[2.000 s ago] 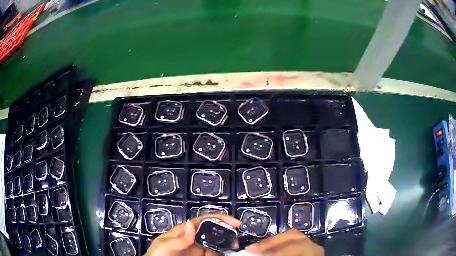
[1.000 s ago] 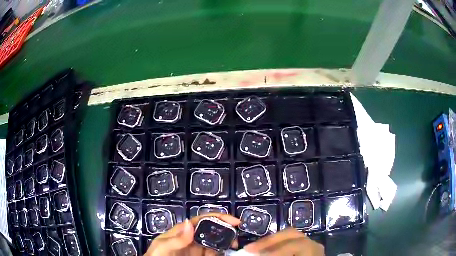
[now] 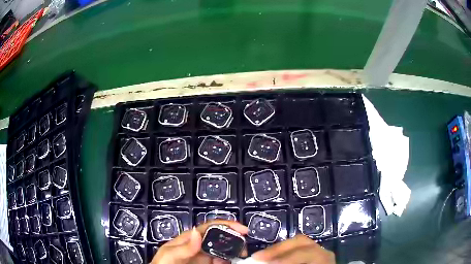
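My left hand (image 3: 178,251) holds a smartwatch housing (image 3: 223,243), black with a silvery rim, between its fingertips at the bottom centre. My right hand (image 3: 297,251) is closed around a pale thing (image 3: 249,261) touching the housing's lower right side. The fingers and the picture's bottom edge hide most of the pale thing, so I cannot tell what it is. Both hands are partly cut off by that edge. Below them lies a black blister tray (image 3: 241,202) with housings in many pockets. Several pockets at its right side hold none.
A second filled black tray (image 3: 77,170) lies at the left. White wiping paper (image 3: 391,154) lies right of the main tray. A blue controller (image 3: 457,149) with a lit red switch stands at the far right. A cream divider strip (image 3: 170,89) and pale post (image 3: 395,44) are behind.
The view has shifted slightly. Both hands keep almost the same pose, with the housing in my left hand tilting a little.
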